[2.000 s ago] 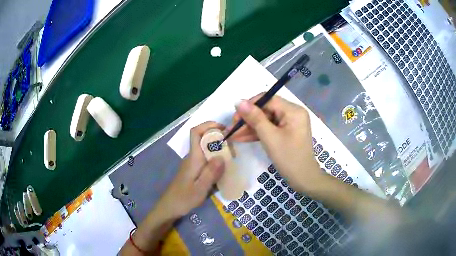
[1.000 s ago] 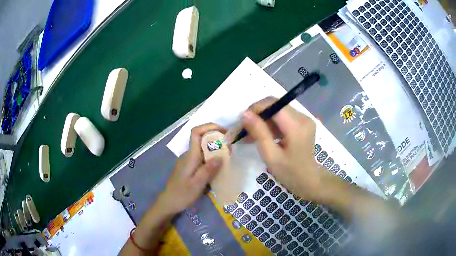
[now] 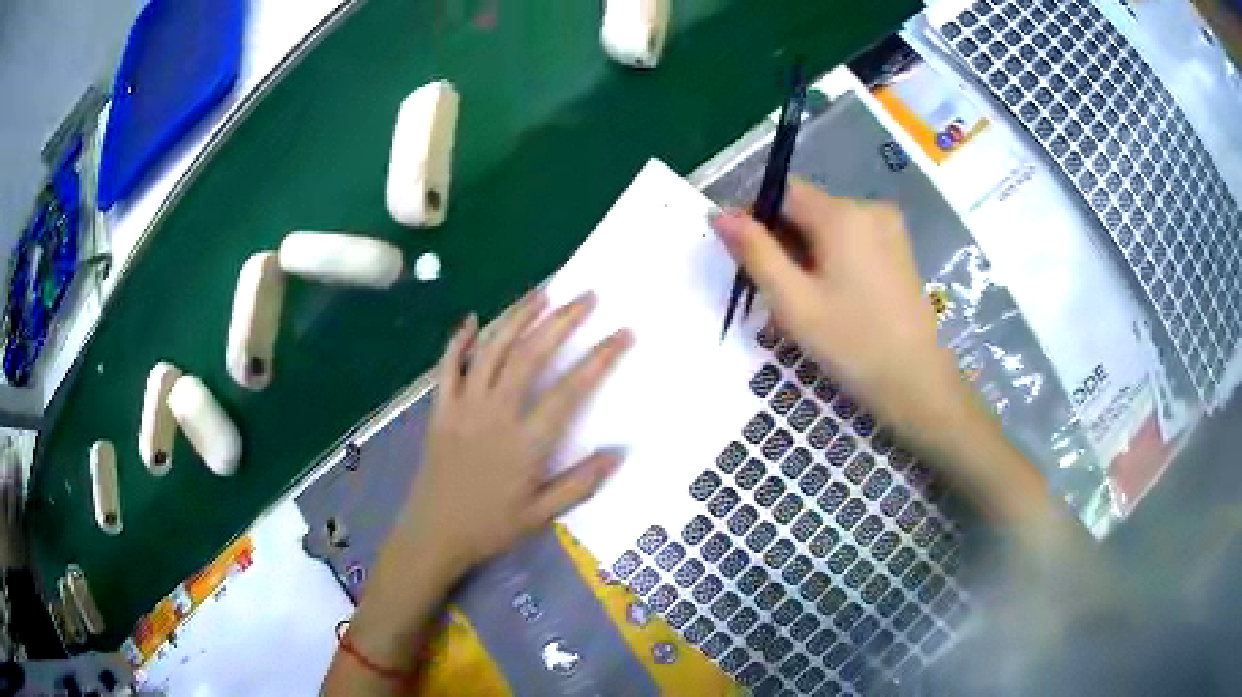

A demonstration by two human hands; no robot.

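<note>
My left hand [image 3: 511, 429] lies open, fingers spread, on the blank left part of the white label sheet [image 3: 654, 272]. It holds no housing. My right hand [image 3: 831, 272] holds the black tweezers [image 3: 778, 164], tips pointing down over the sheet near the rows of black labels [image 3: 817, 483]. Whether the tips hold a label cannot be told. A cream housing [image 3: 341, 259] lies on its side on the green belt, just beyond my left hand, near a small white round piece [image 3: 428, 267].
More cream housings [image 3: 422, 153] lie along the green belt [image 3: 545, 164]. A blue tray [image 3: 170, 89] is at upper left, with blue-green parts [image 3: 48, 259] below. Label sheets [image 3: 1090, 150] lie at far right. Grey and yellow packaging [image 3: 531, 613] is under the sheet.
The housing left my left hand; a housing now lies beside the white piece. My left hand opened flat on the sheet. The tweezers moved up and right, and the belt's housings shifted down-left.
</note>
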